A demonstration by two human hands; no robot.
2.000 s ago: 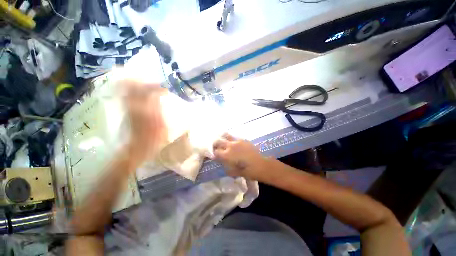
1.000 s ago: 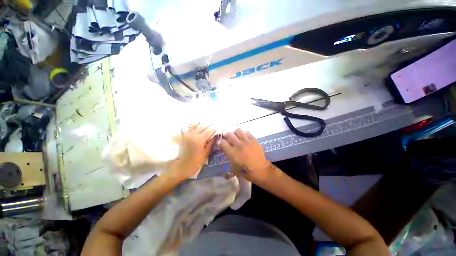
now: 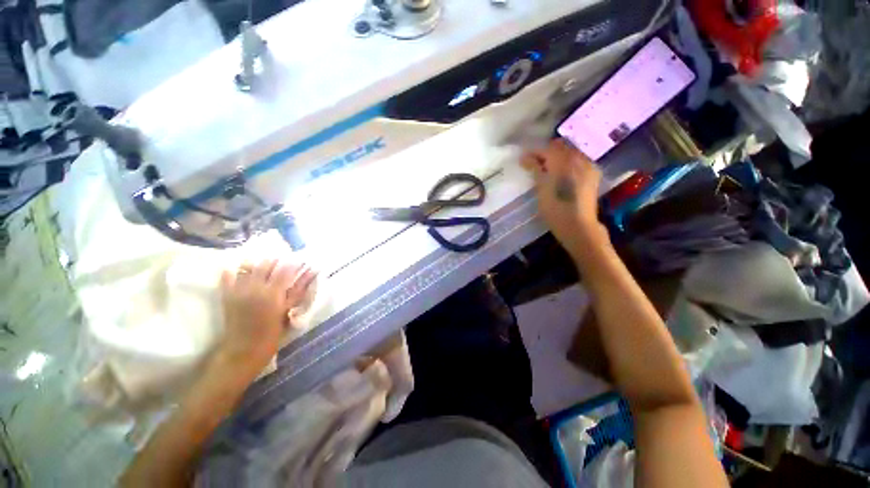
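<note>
A large white to cream cloth [image 3: 143, 315] lies on the machine table left of and below the needle area, which is washed out by bright light. My left hand [image 3: 262, 305] rests on the cloth's right part, fingers towards the needle. My right hand [image 3: 565, 186] is bare and at the lower left edge of the smartphone [image 3: 630, 98]; whether its fingertips hold anything cannot be told. Scissors [image 3: 448, 212] with dark loop handles lie on the table between my hands. More pale cloth [image 3: 334, 419] hangs over the front edge to my lap.
The white JACK sewing machine head [image 3: 315, 114] spans the back. A ruler strip [image 3: 401, 297] runs along the front edge. Fabric heaps [image 3: 754, 276] lie at the right. A blue basket [image 3: 563, 438] with pale pieces stands at the lower right. Red material [image 3: 730, 33] shows at the top right.
My right hand has left the cloth beside my left hand and moved right to the phone. My left hand stays on the cloth. The view has shifted right, showing more fabric and the basket.
</note>
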